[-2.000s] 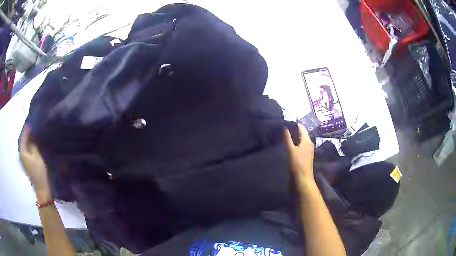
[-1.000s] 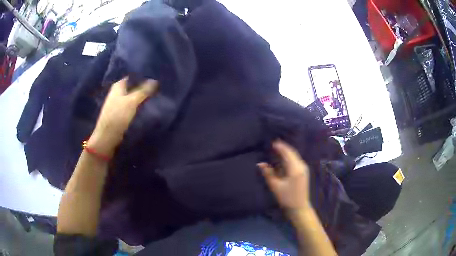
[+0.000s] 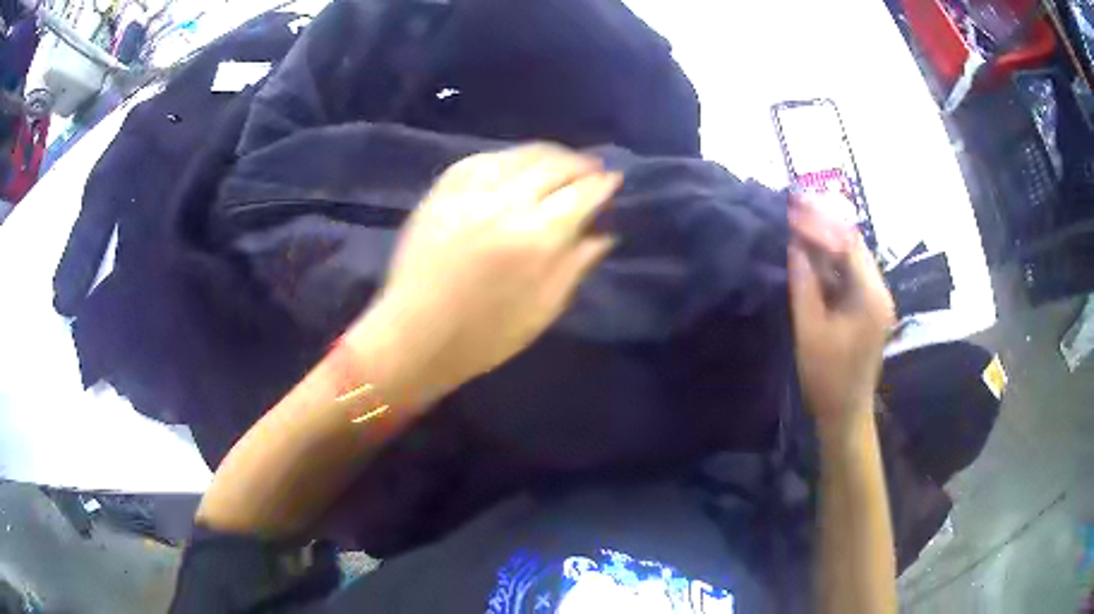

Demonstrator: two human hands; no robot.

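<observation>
A large dark garment (image 3: pixel 576 384) lies heaped over the table front and lap, with a folded, wrinkled part across its middle. My left hand (image 3: pixel 510 234) is over the middle of it, blurred; its fingers point right, and whether they grip cloth cannot be told. My right hand (image 3: pixel 837 282) is at the garment's right edge with its fingers bent onto the dark cloth, pinching it. A small pale spot (image 3: pixel 448 92) shows on the cloth near the top.
Another dark garment (image 3: pixel 132 228) with a white label (image 3: pixel 241 77) lies at the left of the white table (image 3: pixel 744 48). A phone (image 3: pixel 825 162) and black tags (image 3: pixel 921 283) lie at the right. A dark item with a yellow sticker (image 3: pixel 995 375) is at the right edge, a red crate (image 3: pixel 930 36) beyond.
My left hand has moved right to the garment's middle. My right hand has moved up and right to its edge. The cloth has been folded across the middle.
</observation>
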